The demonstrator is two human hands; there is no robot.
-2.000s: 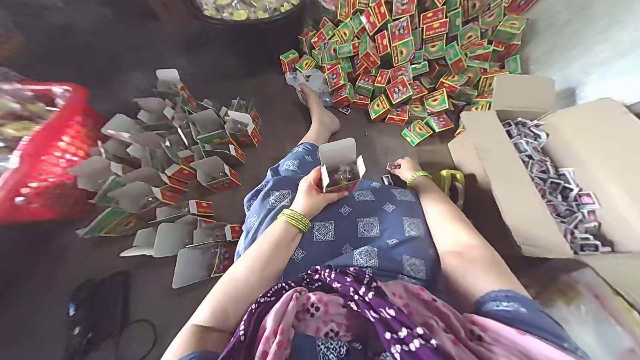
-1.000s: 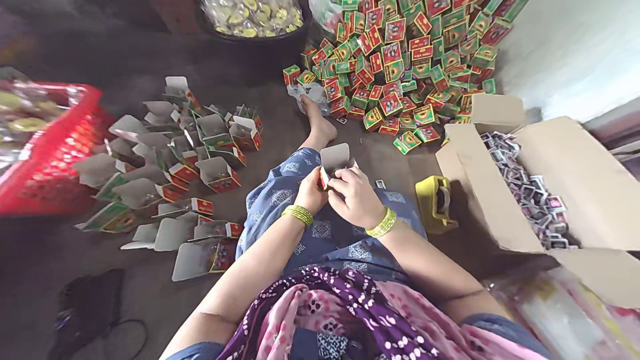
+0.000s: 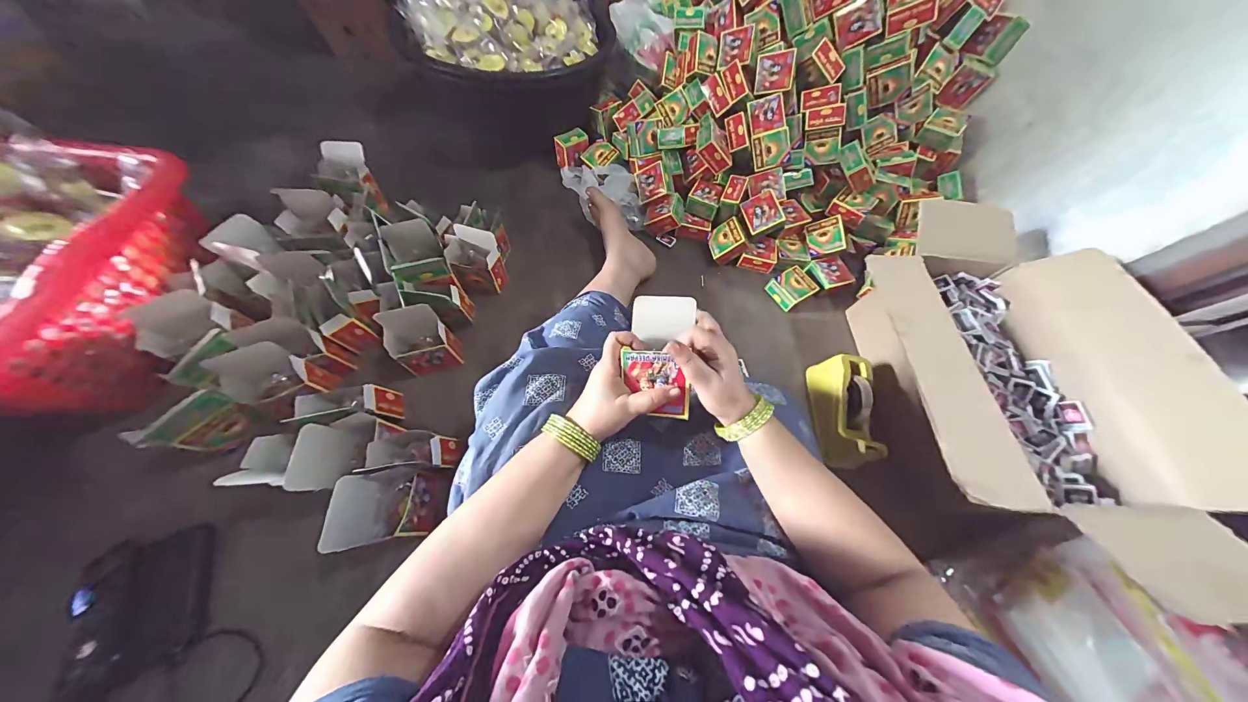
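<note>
A small red printed carton [image 3: 655, 375] is held upright above my lap, its pale lid flap raised at the back. My left hand [image 3: 616, 390] grips its left side, with the thumb across the printed front. At the carton's right edge and top, my right hand [image 3: 714, 366] has its fingers on it. What lies inside the carton is hidden. Many cartons with raised flaps [image 3: 419, 336] stand on the floor to the left. A large heap of closed red and green cartons [image 3: 770, 136] lies ahead on the right.
A red plastic basket [image 3: 97, 312] of wrapped items is at the left, a dark tub [image 3: 507, 78] of similar items ahead. To the right are a yellow tape dispenser [image 3: 829, 414] and a cardboard box [image 3: 946, 390] of small pieces. A black bag [image 3: 146, 604] lies at lower left.
My right hand has come from beside my right thigh to the carton. The carton's printed front now faces me; two seconds ago its open top showed.
</note>
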